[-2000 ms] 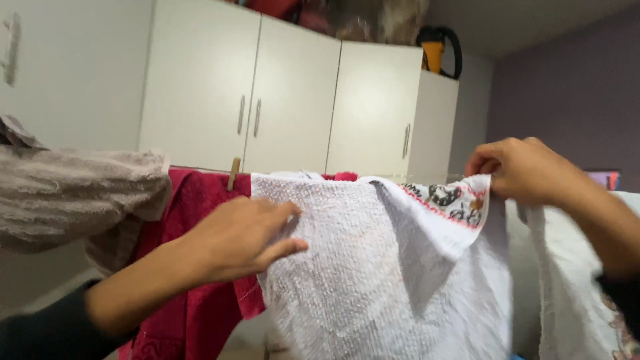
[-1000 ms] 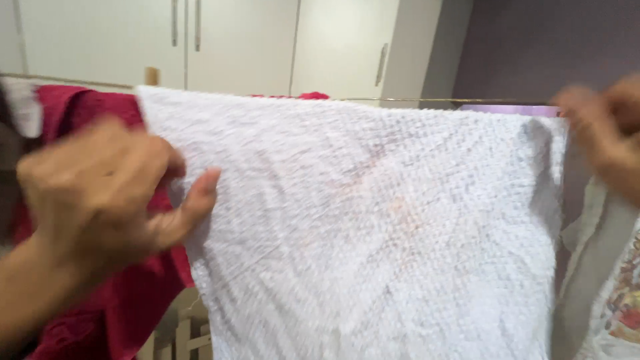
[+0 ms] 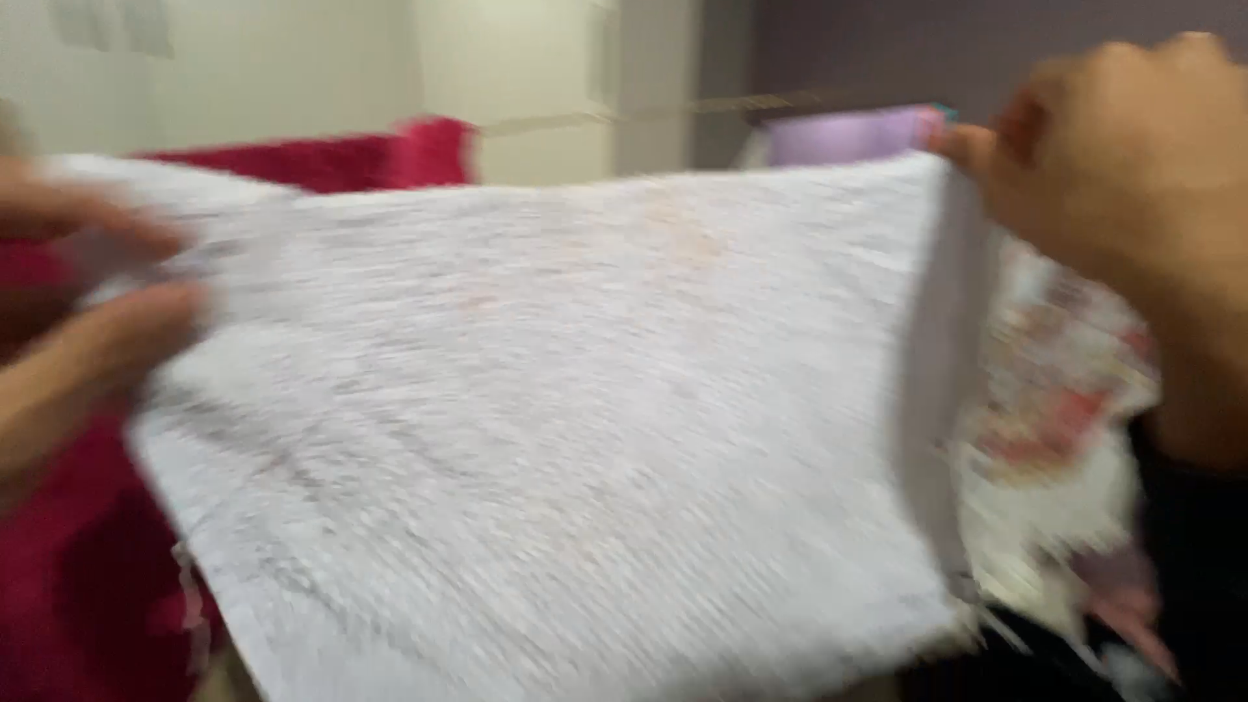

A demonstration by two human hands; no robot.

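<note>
A white textured towel with faint stains spreads across the view, blurred by motion. At its upper right corner, my right hand pinches the edge between thumb and fingers. My left hand is at the towel's upper left, thumb and fingers apart in front of the cloth; blur hides whether it grips any of it. Behind the left side hangs a dark red cloth, part of which also shows above the towel's top edge. A thin line runs behind the towel.
White cupboards stand behind the line. A lilac cloth shows beyond the towel's upper right. At the right, a pale cloth with a reddish pattern hangs near my right forearm. A purple wall is at the back.
Two seconds ago a patterned flap was folded over the towel's upper right; one second ago the towel was spread. The wooden clothespin seen earlier is out of sight. The view is closer.
</note>
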